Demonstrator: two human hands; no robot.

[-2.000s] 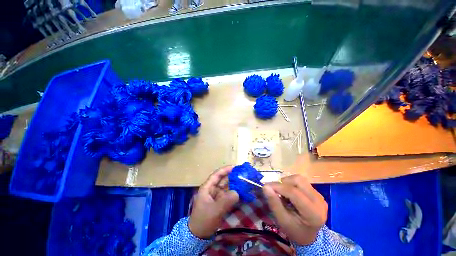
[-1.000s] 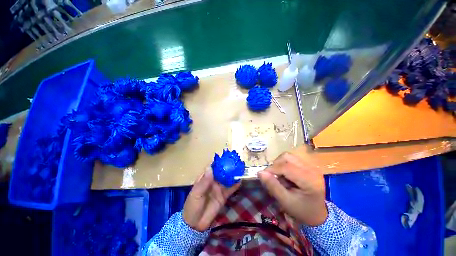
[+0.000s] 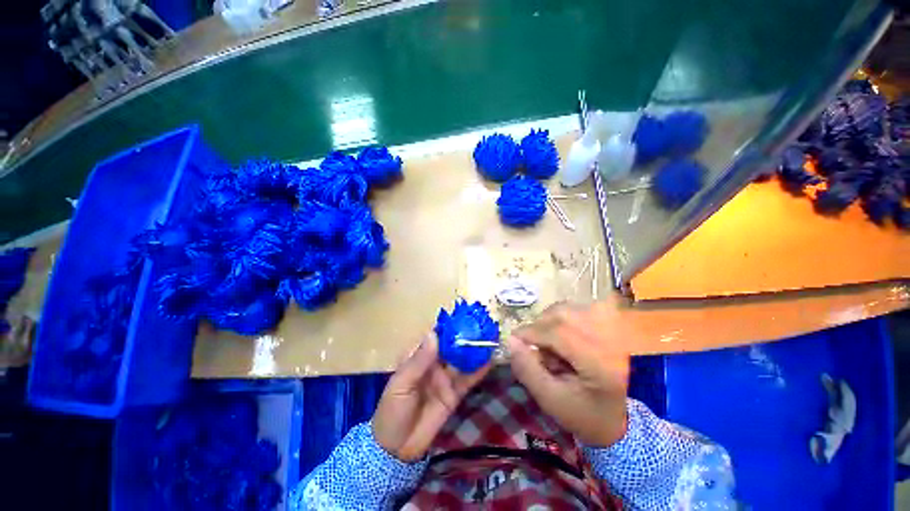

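Observation:
My left hand point(image 3: 417, 397) holds a blue spiky part point(image 3: 467, 334) in its fingertips, above the bench's front edge. My right hand point(image 3: 574, 369), slightly blurred, holds a thin pale stick point(image 3: 481, 343) between thumb and fingers. The stick's tip lies over the face of the spiky part. A small whitish dish point(image 3: 517, 293) sits on a pale card point(image 3: 481, 271) just beyond my hands. A large heap of blue spiky parts point(image 3: 289, 235) lies at the left of the bench.
Three blue parts point(image 3: 521, 202) stand near a white bottle point(image 3: 580, 162). Loose sticks point(image 3: 595, 269) lie by the dish. A heating box point(image 3: 768, 250) with dark parts is at right. A tilted blue bin point(image 3: 165, 200) is at left; a lower blue bin point(image 3: 758, 399) is at right.
The spiky part has turned in my left hand since two seconds ago. Since one second ago my right hand has brought the stick from beside the part onto its face.

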